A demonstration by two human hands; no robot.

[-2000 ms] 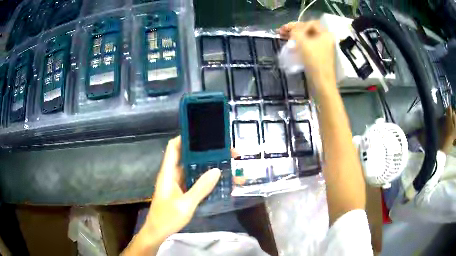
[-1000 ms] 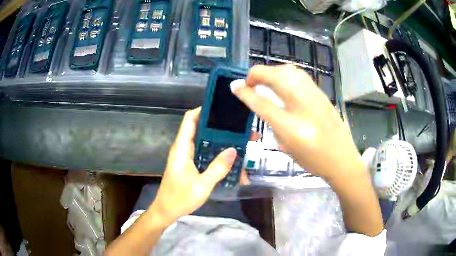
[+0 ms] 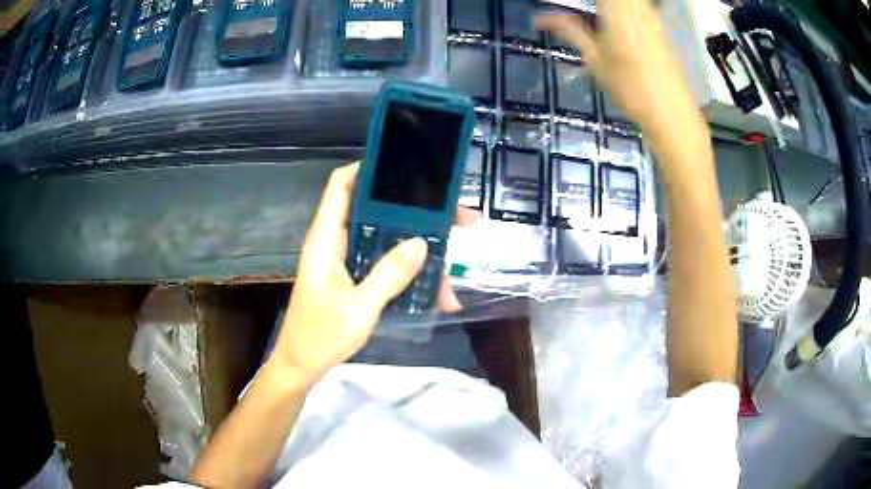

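Note:
My left hand [image 3: 349, 267] holds a teal keypad phone [image 3: 409, 191] upright, its dark screen and keys facing me, with my thumb on the keys and fingertips showing past its right edge. My right hand [image 3: 626, 53] is blurred over the far part of the lens tray and cut off by the top edge. Its thumb side points left; whether it holds anything is hidden. The lens tray [image 3: 563, 256] holds rows of black-bordered screen lenses [image 3: 520, 183] to the right of the phone.
Stacked clear phone trays [image 3: 191, 124] hold teal handsets, backs up, at upper left. A white box fixture [image 3: 711, 72], a white desk fan [image 3: 769, 258] and a thick black hose [image 3: 848, 191] stand at right. Cartons [image 3: 86, 382] sit below the bench edge, with crinkled clear film [image 3: 602, 372] at lower right.
My right hand went from the tray to the phone's screen with a white wipe, then moved away up and right. My left hand still holds the phone. The view has shifted.

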